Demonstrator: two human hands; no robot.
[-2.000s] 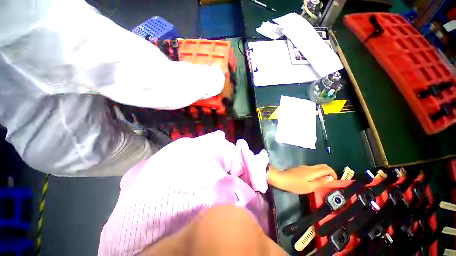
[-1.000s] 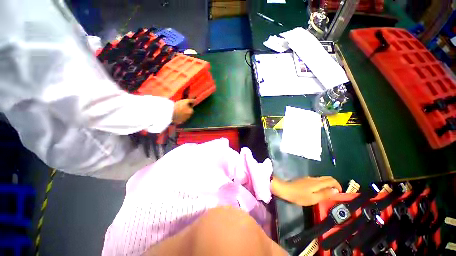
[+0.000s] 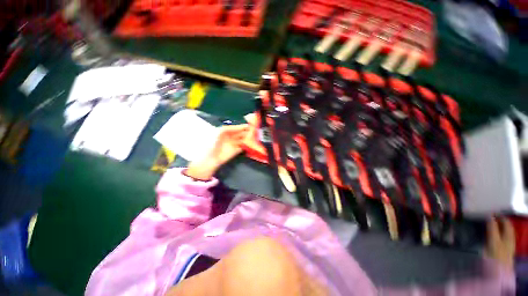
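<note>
My left hand (image 3: 223,148) is at the left end of a red-orange watch tray (image 3: 348,184), its fingers at the tray's edge; blur hides the exact grip. The tray holds rows of black-strap smartwatches (image 3: 352,169), straps hanging over the near edge, with a few beige straps (image 3: 389,218) among them. My right hand (image 3: 500,241) is at the far right, small and blurred, below a white box; whether it holds anything is unclear.
The white box (image 3: 492,167) stands right of the tray. Behind are a red tray with beige straps (image 3: 370,29) and another red tray (image 3: 191,18). A paper sheet (image 3: 186,134) lies by my left hand, larger white sheets (image 3: 116,124) farther left.
The view has swung right, bringing the whole watch tray, the white box and my right hand into view. The person in white and their trays are out of view. My left hand remains at the tray.
</note>
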